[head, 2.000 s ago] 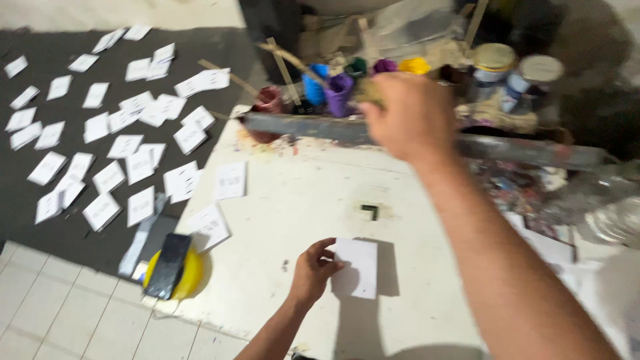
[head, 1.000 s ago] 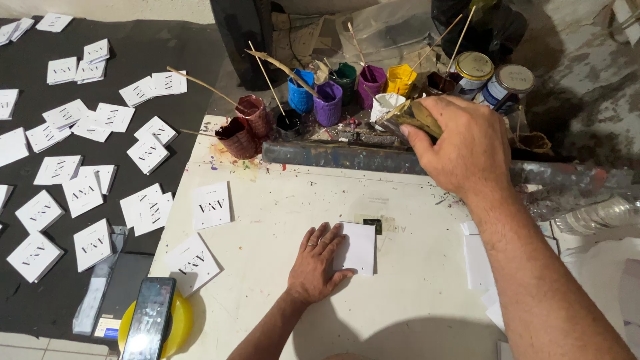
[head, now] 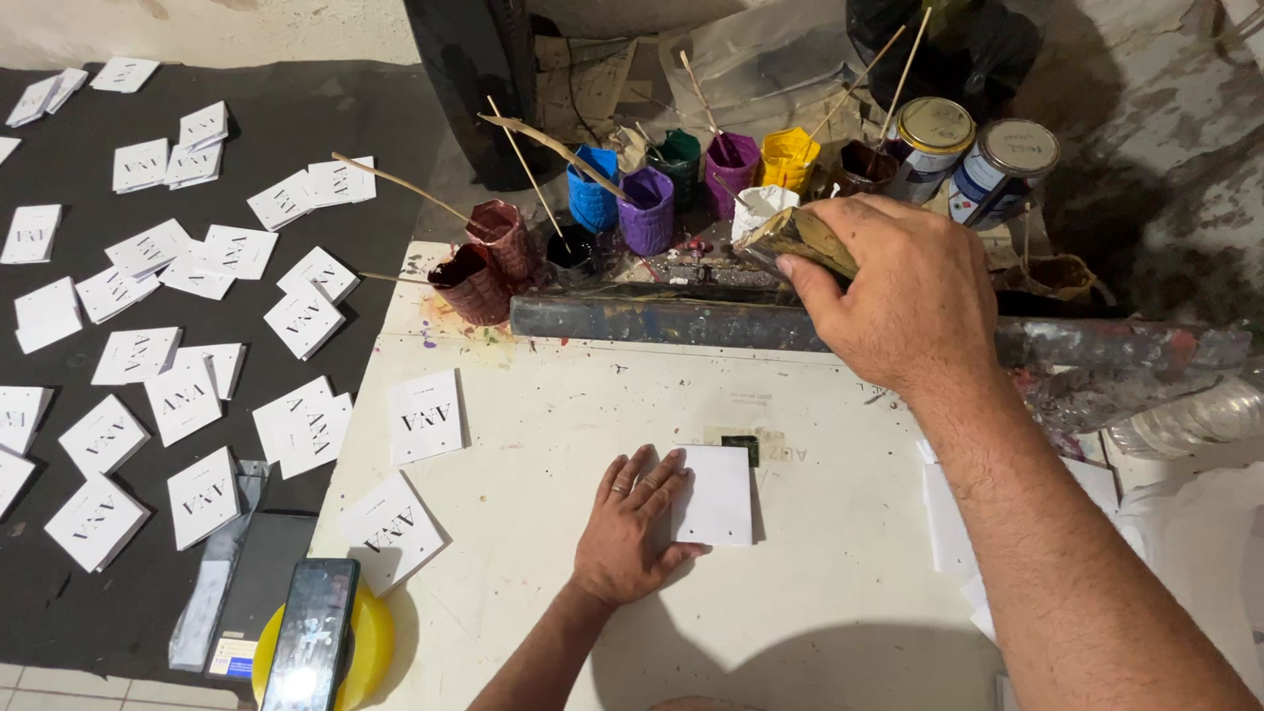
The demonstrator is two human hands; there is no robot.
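Observation:
My left hand [head: 632,523] lies flat, fingers spread, on the left edge of a blank white card [head: 719,494], pressing it on the white board [head: 839,592]. The card's upper right corner meets a small dark mark [head: 741,450] on the board. My right hand [head: 889,286] grips a worn, stained block-like tool [head: 805,240], perhaps a squeegee, above a dark paint-stained bar [head: 671,321] along the board's back edge. The tool's lower edge is partly hidden. Two printed cards, one upright [head: 427,417] and one tilted [head: 390,533], lie left of my left hand.
Many printed cards [head: 183,398] lie on black cloth at left. A phone [head: 311,632] rests on a yellow roll [head: 373,642]. Behind the bar stand several paint cups, such as a purple one [head: 648,212], with sticks, and two cans [head: 1002,168]. White papers [head: 948,518] lie at right.
My left hand, which held the white card by its edge two seconds ago, now lies flat on it. My right hand still grips the tool near the bar. The view has shifted.

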